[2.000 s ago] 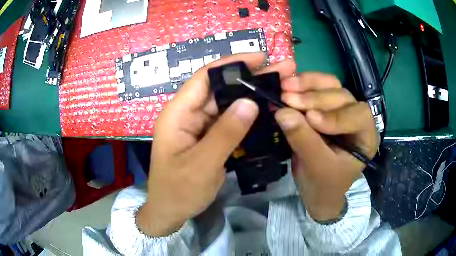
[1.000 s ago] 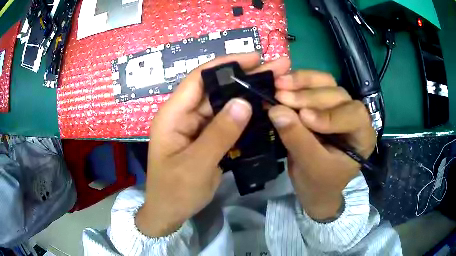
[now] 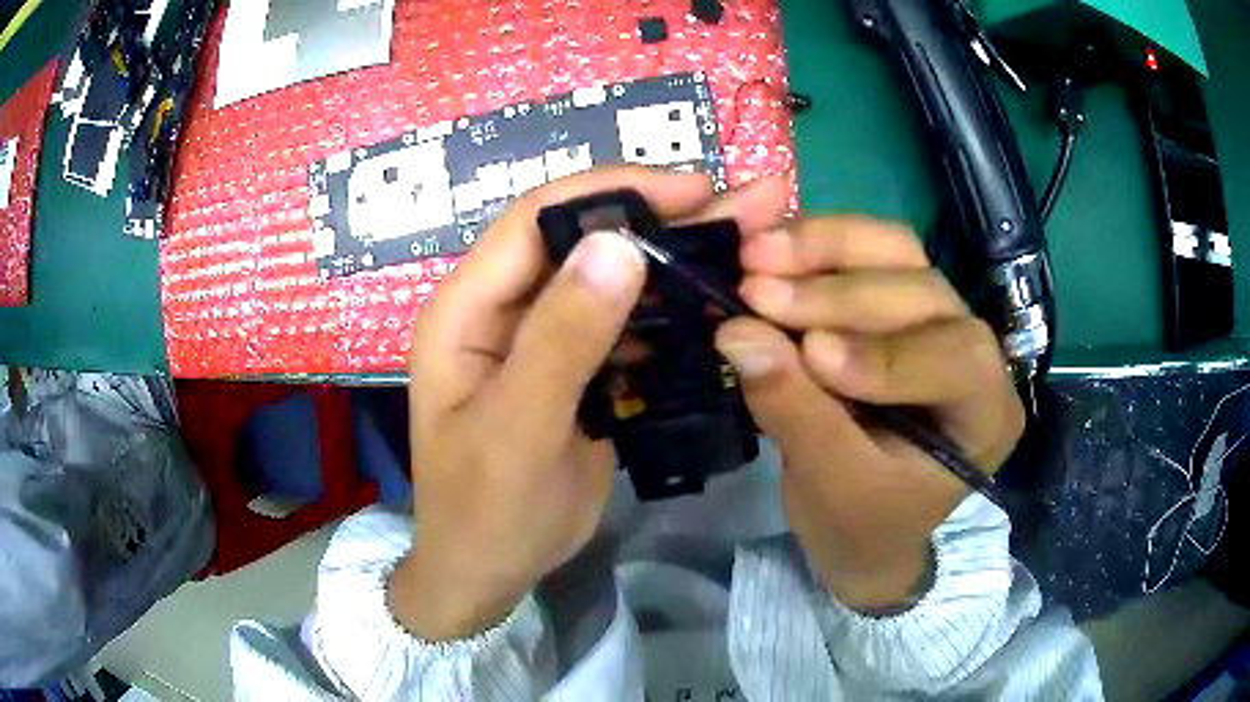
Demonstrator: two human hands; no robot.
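A black plastic housing (image 3: 685, 412) with small gold spots is held up above the lap, in front of the bench edge. My left hand (image 3: 514, 412) grips its left side, with the thumb on its upper end, beside a small grey pad (image 3: 603, 217) partly covered by the thumb. My right hand (image 3: 877, 398) holds black tweezers (image 3: 932, 446). Their bright metal tips are at the left thumb, by the pad; exact contact cannot be told. My right fingers are also at the housing's right side.
A long circuit board (image 3: 514, 172) lies on red bubble wrap (image 3: 261, 295). A silvery sheet (image 3: 302, 48) and black foam pads (image 3: 654, 29) are behind it. An electric screwdriver (image 3: 960, 144) and a dark slab (image 3: 1190, 247) are right. Dark parts (image 3: 165, 110) and grey fabric (image 3: 96, 480) are left.
My left thumb has moved up the housing to the grey pad, covering part of it. The housing's upper end sits slightly lower and further left. The tweezer tips have stayed near the pad.
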